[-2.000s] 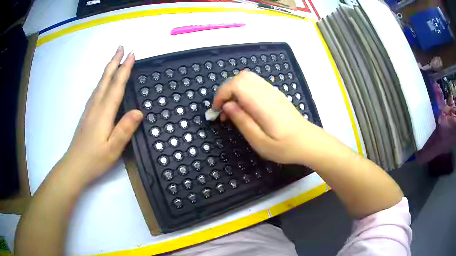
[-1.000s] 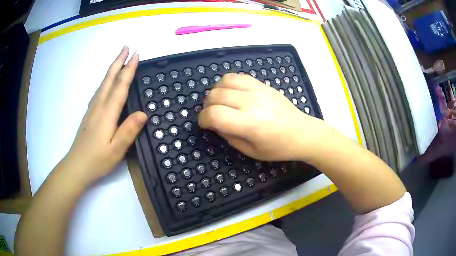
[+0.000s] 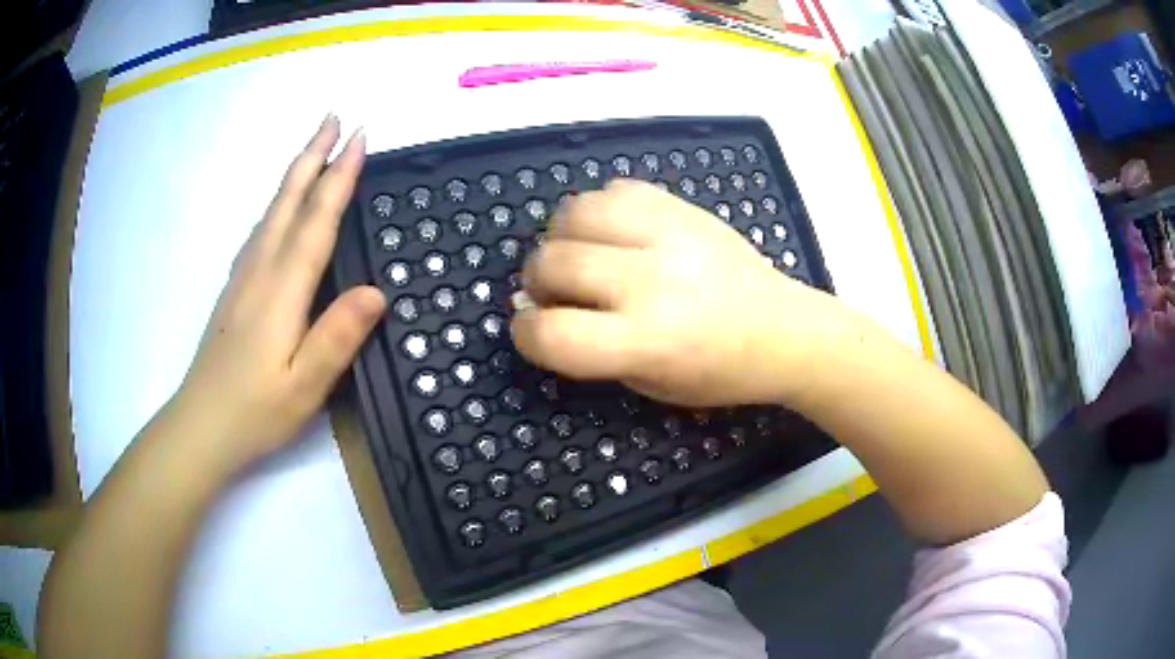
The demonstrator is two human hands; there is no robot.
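Note:
A black blister tray [image 3: 445, 566] lies flat in the middle, with rows of small shiny round parts [image 3: 447, 457] in its pockets. My right hand [image 3: 644, 303] is over the middle of the tray, fingers curled and pinched on a small white swab or wipe [image 3: 522, 300]; only its tip shows. The hand hides the parts beneath it. My left hand [image 3: 277, 315] lies at the tray's left edge, fingers extended, thumb against the rim, holding nothing.
A pink pen [image 3: 557, 74] lies beyond the tray. Yellow tape [image 3: 387, 28] borders the white bench top. A thick grey-brown stack of sheets [image 3: 947, 219] stands on the right. Brown cardboard [image 3: 374, 515] shows under the tray's left side. A blue bin [image 3: 1118, 84] is at the far right.
My right hand has closed more around the white swab, which now shows less, and has shifted slightly left over the tray. The tray and left hand appear slightly further right in the picture.

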